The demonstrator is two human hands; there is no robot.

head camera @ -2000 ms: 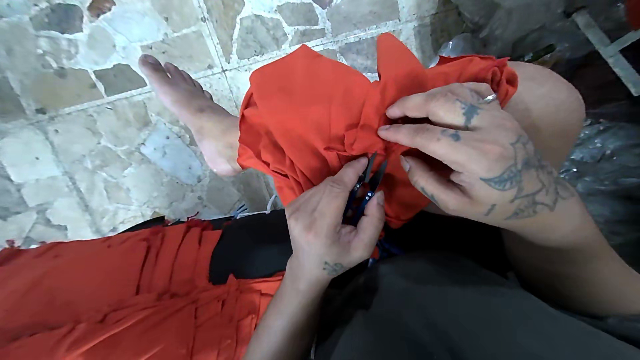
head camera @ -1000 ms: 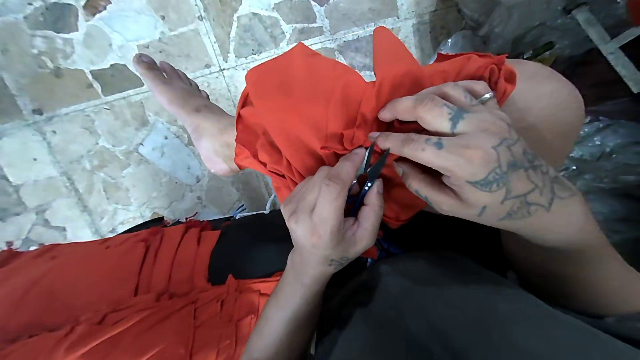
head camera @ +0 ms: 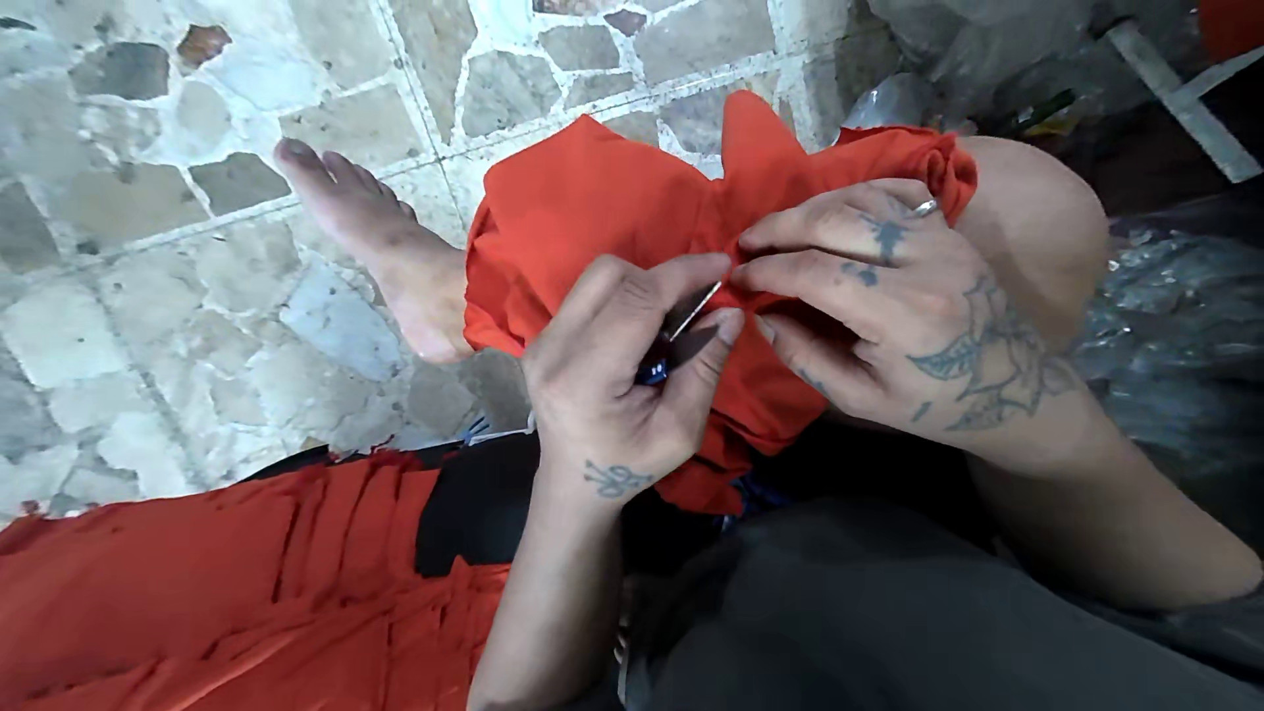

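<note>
Orange-red fabric (head camera: 602, 207) lies bunched across my bent leg, its upper edge rising in a pointed fold. My left hand (head camera: 632, 365) holds small scissors or thread snips (head camera: 695, 310) in the palm, with blue at the handle and a thin metal blade between thumb and index finger; most of the tool is hidden. The thumb and index fingertips are at the fabric. My right hand (head camera: 889, 306), with a ring and tattoos, pinches the same fabric between thumb and fingers, just right of the left fingertips.
More red fabric pieces (head camera: 178, 563) lie in layers at the lower left over something black. My bare foot (head camera: 375, 217) rests on the stone-patterned floor (head camera: 128, 326). Clear plastic bags (head camera: 1185, 326) are heaped at the right, near a light metal bar (head camera: 1180, 99).
The blades, seen pointing up at the fabric a second ago, now lie lower in my left hand, whose index finger and thumb have come to the fabric. My right hand still pinches it.
</note>
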